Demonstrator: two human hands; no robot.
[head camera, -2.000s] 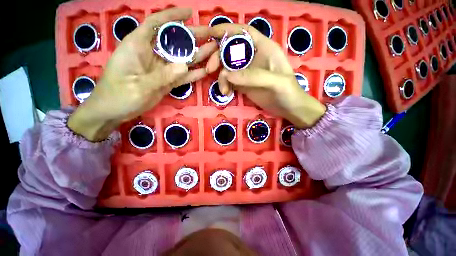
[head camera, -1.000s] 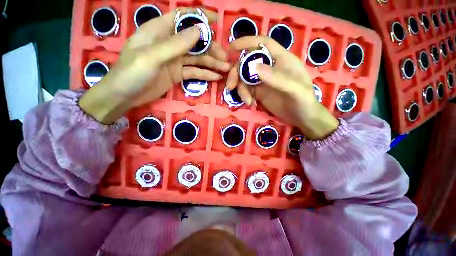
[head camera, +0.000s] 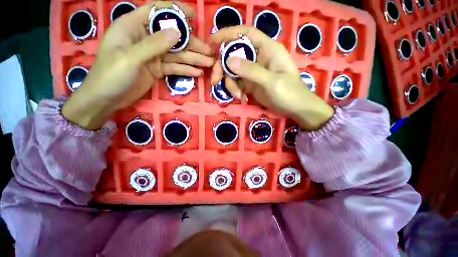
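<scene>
My left hand (head camera: 133, 62) holds a round smartwatch (head camera: 177, 39) at the upper middle, its thumb on the screen, which shows a white lit block. My right hand (head camera: 271, 75) holds a second smartwatch (head camera: 246, 48) beside it, its thumb also on the screen, over a white lit patch. Both watches have silver rims and lugs and are above the coral foam tray (head camera: 201, 152). Dark-faced watches lie face up in the tray's upper rows. Several watches in the bottom row lie with their pale case backs up (head camera: 221, 179). My hands and sleeves hide some pockets.
A neighbouring coral foam tray (head camera: 396, 95) with several watches is at the upper right. A blue pen (head camera: 398, 125) lies beside my right sleeve. A white card (head camera: 14, 93) is at the left on the dark green bench. A purple sleeve shows at the lower right edge (head camera: 432, 231).
The left-held watch, dark two seconds ago, now shows a white block. My left thumb has moved onto its screen, and my right thumb onto the other. The whole view has shifted slightly.
</scene>
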